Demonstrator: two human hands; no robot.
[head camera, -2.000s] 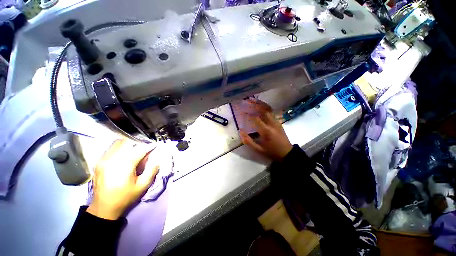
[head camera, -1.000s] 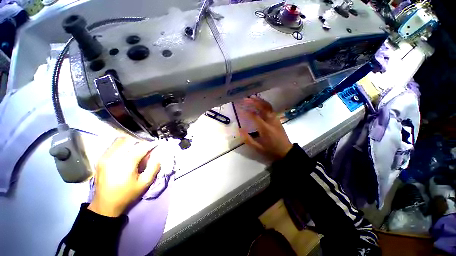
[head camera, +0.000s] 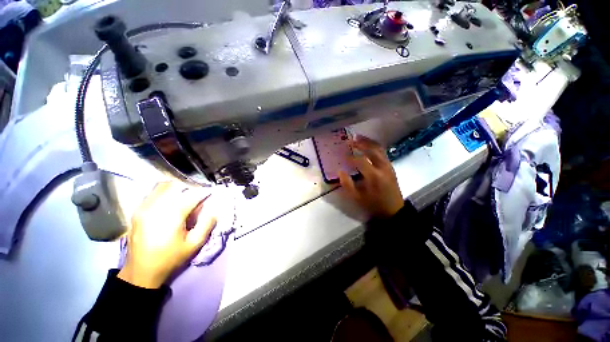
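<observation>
My left hand (head camera: 164, 234) lies flat on a light purple fabric piece (head camera: 195, 294), left of the needle area, its fingertips bleached by the lamp. The fabric hangs down over the table's front edge. My right hand (head camera: 373, 177) is at the right edge of a smartphone (head camera: 333, 155) with a pinkish screen, its fingers apart. The phone lies flat on the bed under the machine arm. Dark thread snips (head camera: 293, 157) lie left of the phone. The presser foot area (head camera: 242, 179) is dark and partly hidden by the machine head.
The white sewing machine head (head camera: 267, 87) spans the top. A grey lamp (head camera: 97, 204) on a ribbed neck stands at the left. A dark-edged pale strip (head camera: 33, 194) lies far left. A white and purple garment bundle (head camera: 522, 180) hangs at the right, beside a blue label (head camera: 470, 133).
My right hand has shifted right, off most of the phone, and more of the screen shows. My left hand has stayed on the fabric. The view has shifted slightly.
</observation>
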